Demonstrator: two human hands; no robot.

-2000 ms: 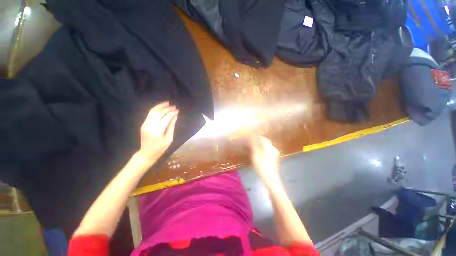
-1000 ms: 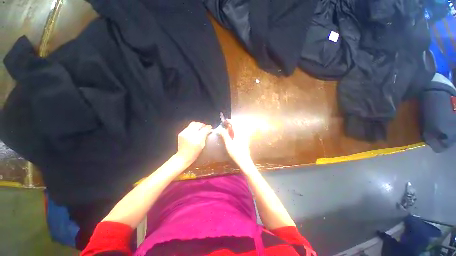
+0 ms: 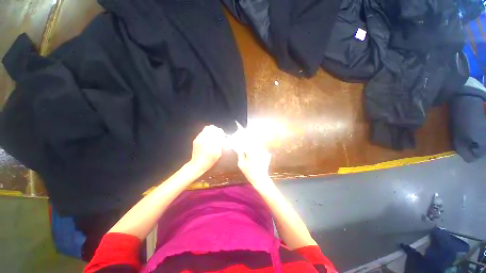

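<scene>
A large black garment (image 3: 133, 106) lies spread and folded over the left of the table and hangs over the front edge. My left hand (image 3: 207, 149) is closed at its lower right edge, fingertips pinched on the cloth. My right hand (image 3: 254, 162) is just to the right, fingers closed around small thread snips whose pointed tip (image 3: 239, 126) shows above the fingers at the garment's edge. The hands nearly touch. Bright glare washes out the fingertips and most of the snips; any thread is too fine to see.
A pile of black garments (image 3: 397, 80), with a small white patch (image 3: 361, 34), lies at the back right. A grey padded bundle (image 3: 470, 125) is at the right corner. Yellow tape (image 3: 394, 162) edges the brown table (image 3: 304, 106). A bin holding dark cloth (image 3: 437, 250) stands below right.
Since two seconds ago my hands have come together at the garment's edge, the right moving in from the right. Over the last second they have barely moved, and the glare over them has grown.
</scene>
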